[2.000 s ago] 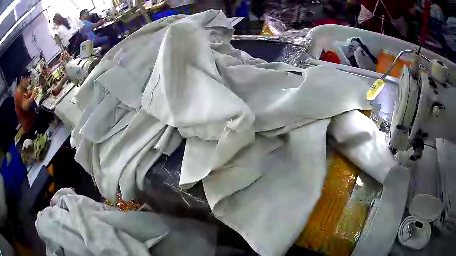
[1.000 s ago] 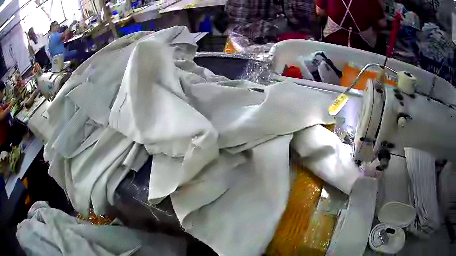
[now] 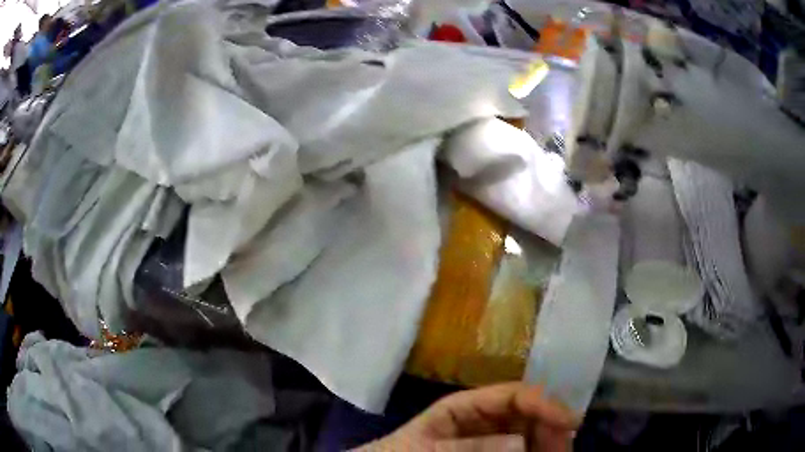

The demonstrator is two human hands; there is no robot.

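Observation:
Pale grey garment pieces [image 3: 353, 274] lie in a large loose heap over the table. A long pale strip [image 3: 578, 300] runs from below the machine's needle area to the front edge. My left hand [image 3: 503, 415] enters from the bottom edge, cut off there, with its fingers closed on the strip's lower end. The cream sewing machine head [image 3: 653, 106] stands at the right, slightly blurred. Cloth [image 3: 516, 172] lies bunched just left of the needle area, and the presser foot is too blurred to make out. My right hand cannot be made out.
An open white round case [image 3: 649, 335] lies on the bed right of the strip. Behind it is a folded stack of pale strips [image 3: 710, 247]. Yellow-orange tape [image 3: 459, 291] covers part of the table front. More grey cloth [image 3: 97, 397] lies lower left. A yellow tag [image 3: 528, 79] hangs left of the machine.
The view has tilted down and turned right, so things sit higher and further left. My left hand has come in from the bottom and taken hold of the strip's end.

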